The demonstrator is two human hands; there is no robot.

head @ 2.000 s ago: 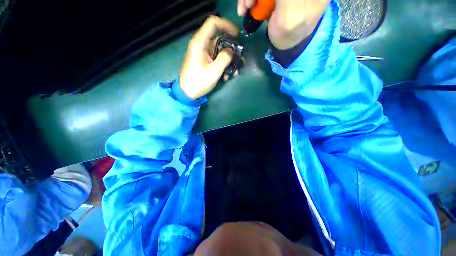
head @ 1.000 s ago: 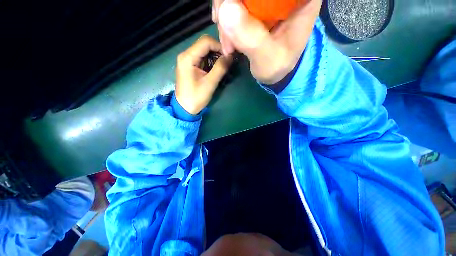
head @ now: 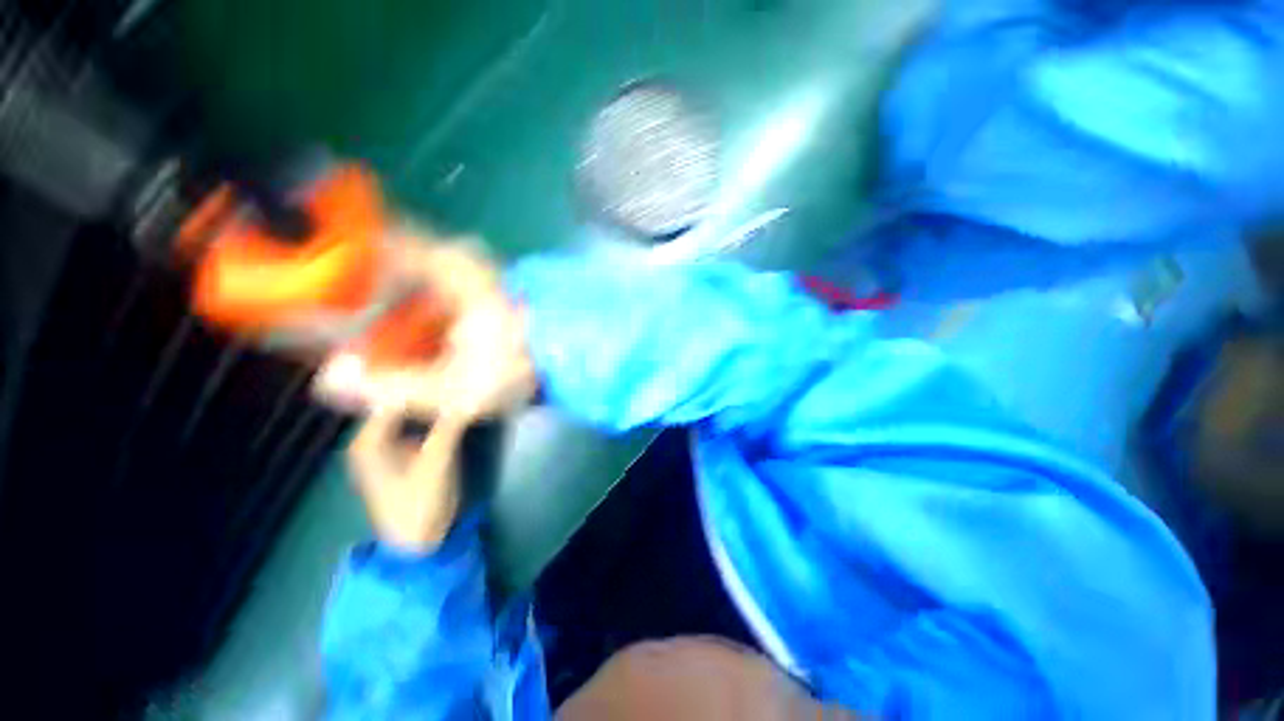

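The view is strongly blurred. My right hand (head: pixel 479 331) is closed around the electric screwdriver (head: pixel 289 268), whose orange barrel points left; its tip cannot be made out. My left hand (head: pixel 406 486) is just below my right hand, with its fingers curled up against it. A small dark spot shows between the left fingers, seemingly the small dark module (head: pixel 416 431), mostly hidden by the hands. Whether the screwdriver touches it cannot be seen.
A round dish of grey screws (head: pixel 651 158) lies on the green bench, with thin silvery tweezers (head: pixel 753 226) beside it. Another person's blue sleeve (head: pixel 1070 120) is at the upper right. Dark, blurred shapes (head: pixel 127 479) fill the left side.
The camera view has swung, so the dish and both hands sit further left in view. My hands remain close together; the orange screwdriver now shows left of my right hand.
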